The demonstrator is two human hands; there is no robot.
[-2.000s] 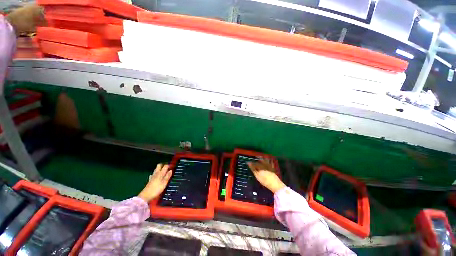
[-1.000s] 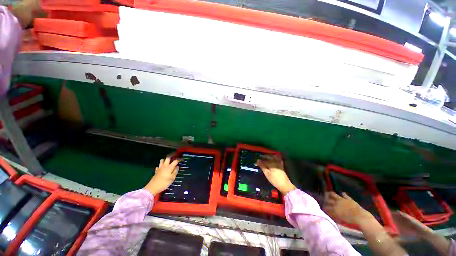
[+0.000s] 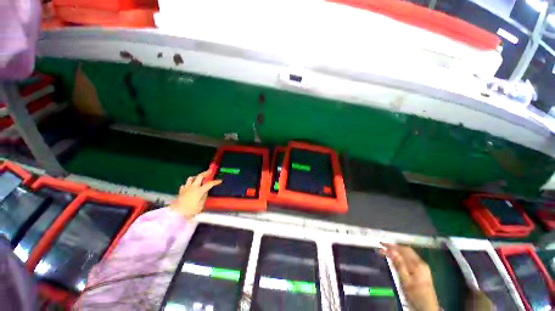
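Two tablets in red foam trays lie side by side: the left tablet point(image 3: 238, 176) and right tablet point(image 3: 309, 173) show black screens with a green bar and an orange square. Part of another tablet shows between them. My left hand point(image 3: 193, 194) is at the left tray's edge, fingers spread, fingertips by the screen. Nearer me, a white foam tray point(image 3: 325, 264) holds three tablets with white and green bars, cut off below. A blurred hand, apparently my right hand point(image 3: 415, 273), is at its right edge; its wrist is cut off, its grip unclear.
Red-framed tablets point(image 3: 82, 237) lie at the left. Other trays point(image 3: 500, 214) lie at the right, with part of another hand point(image 3: 481, 300) at the lower right. A white shelf point(image 3: 231, 58) with foam stacks runs above the green panel point(image 3: 201, 97).
The view has tipped down. Both red-tray screens changed from menus to result bars. My right hand has left the right tablet. The white tray's tablets now show lit bars. The nearby red tray at right is gone.
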